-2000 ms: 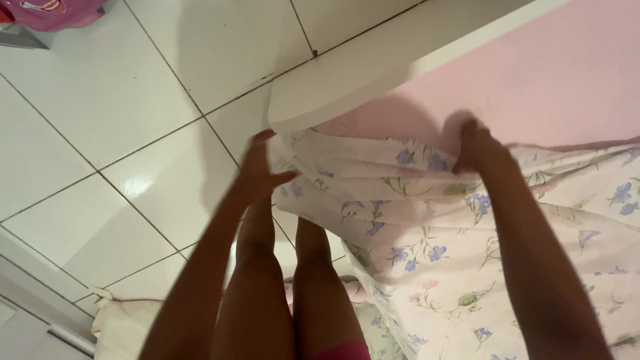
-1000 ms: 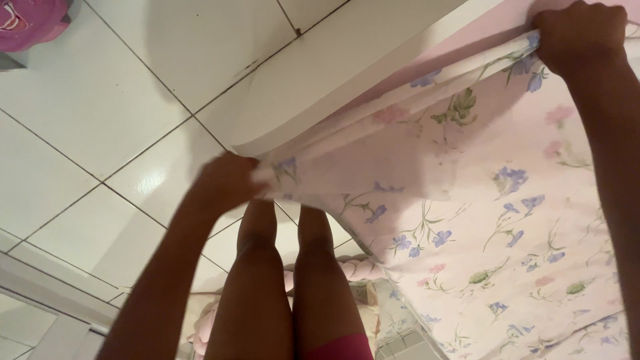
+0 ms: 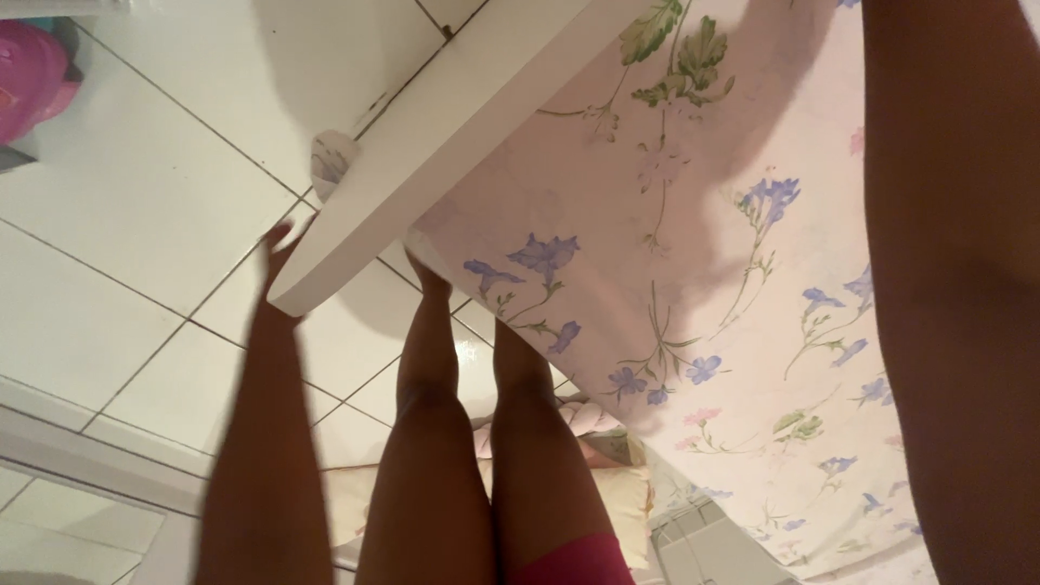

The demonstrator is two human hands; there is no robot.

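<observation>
A pale pink sheet printed with blue flowers and green leaves [image 3: 691,268] lies flat over the mattress, up against the white bed frame's edge board [image 3: 455,154]. My left hand [image 3: 284,244] is at the rounded end of that board, on its outer side, largely hidden behind it; its grip does not show. A small bunched piece of patterned cloth [image 3: 331,162] sticks out past the board just above this hand. My right forearm crosses the sheet at the right edge, and the right hand is beyond the top of the view.
White floor tiles [image 3: 122,219] lie left of the bed. A bright pink object [image 3: 32,81] is at the upper left. Below are my legs, a braided pink cushion [image 3: 589,416], a cream cushion [image 3: 345,496] and a grey item [image 3: 703,540] beside the bed.
The sheet, earlier held up between both hands, now lies flatter against the edge board. My left hand has gone to the board's outer side. My right hand has left the view.
</observation>
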